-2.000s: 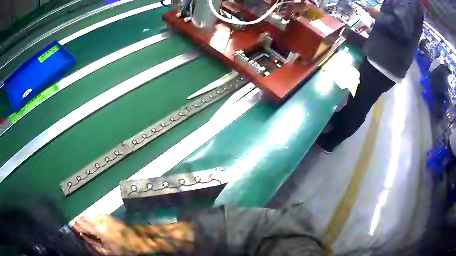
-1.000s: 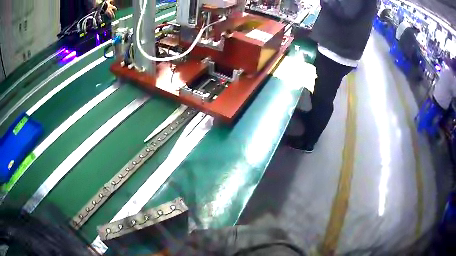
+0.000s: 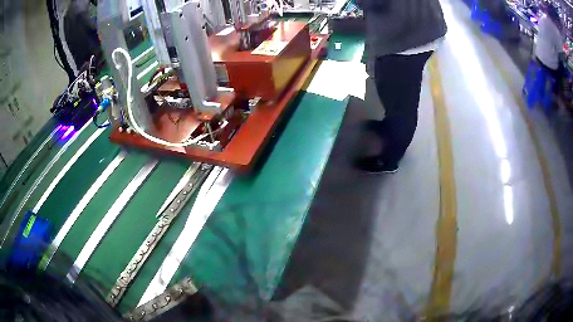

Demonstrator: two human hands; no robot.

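Note:
Neither of my hands can be made out; the bottom edge is dark and blurred, with a grey sleeve-like patch (image 3: 308, 305) at the bottom centre. A stack of fixtures (image 3: 164, 300) shows its grey-brown top with round seats at the bottom left, partly hidden by the dark blur. Beyond it, fixture strips (image 3: 146, 246) lie end to end on the green conveyor belt (image 3: 116, 242) and run up to the machine. A thin silver pointed plate (image 3: 176, 192) lies beside the strips near the machine.
The assembly machine (image 3: 245, 151) has a red-brown base, silver cylinders and white tubing. White guide rails (image 3: 185, 242) divide the lanes. A blue bin (image 3: 30, 240) is at the left. A person (image 3: 402, 94) in dark trousers stands beyond the green worktop (image 3: 286, 170); another person (image 3: 545, 44) is far right.
The view has swung up and to the right. The machine now sits further left, and the fixture stack is lower. The forearm and hand seen two seconds ago no longer show clearly.

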